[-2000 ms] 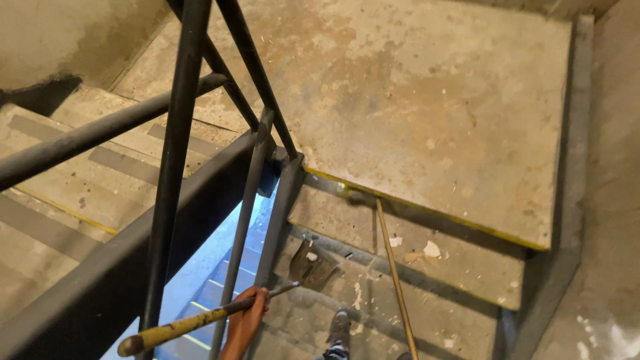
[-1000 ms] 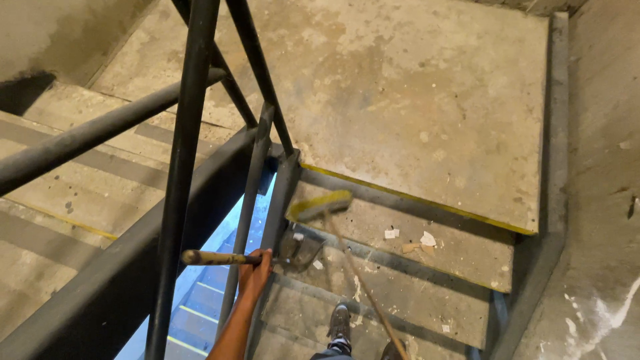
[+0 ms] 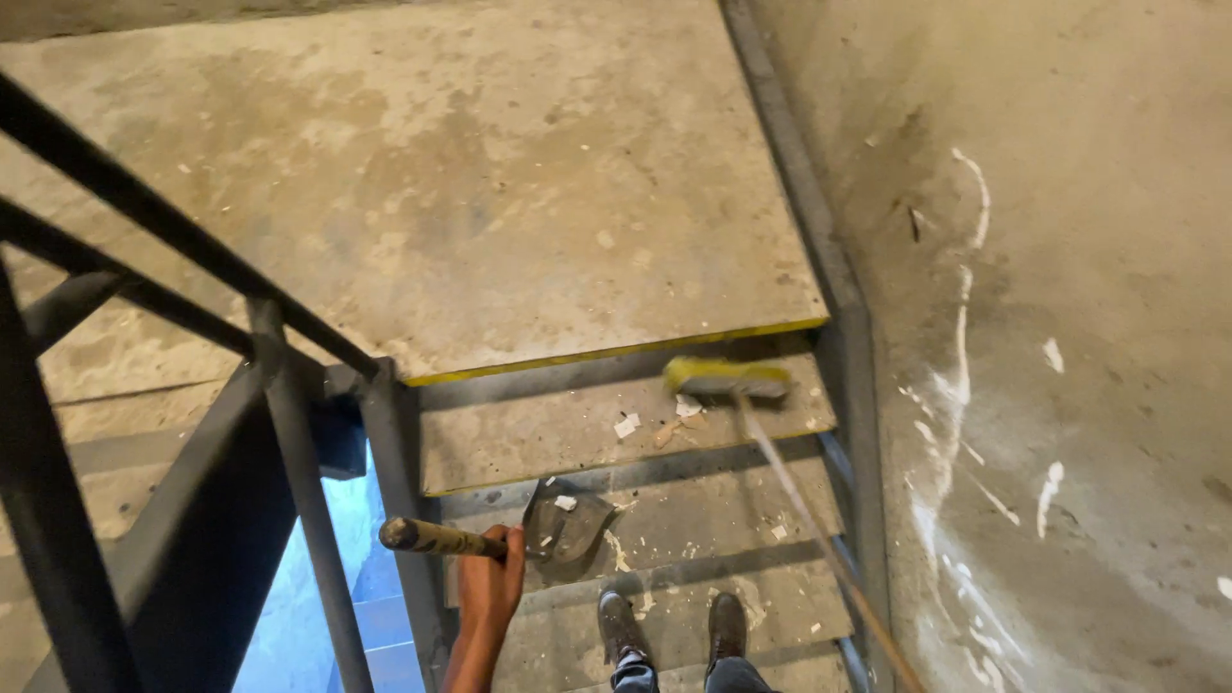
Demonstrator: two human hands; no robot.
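Note:
My left hand (image 3: 489, 585) is closed round the handle (image 3: 438, 539) of a dustpan. The dark dustpan (image 3: 568, 529) lies over the second step below the landing, with a few pale scraps in it. On the step above, a push broom with a yellow and grey head (image 3: 729, 378) touches the tread beside broken white flakes (image 3: 628, 424) and a tan scrap (image 3: 666, 433). The broom's long stick (image 3: 799, 496) slants down to the bottom right edge. My right hand is outside the view.
A concrete landing (image 3: 481, 192) with a yellow edge strip lies above the steps. Dark metal railings (image 3: 289, 404) stand on the left, beside a gap down to blue-lit stairs. A stained wall (image 3: 1039, 337) rises on the right. My shoes (image 3: 623, 626) are on a lower step.
The broom head has moved right along the top step, from near the railing to beside the scraps. The view has shifted to the right.

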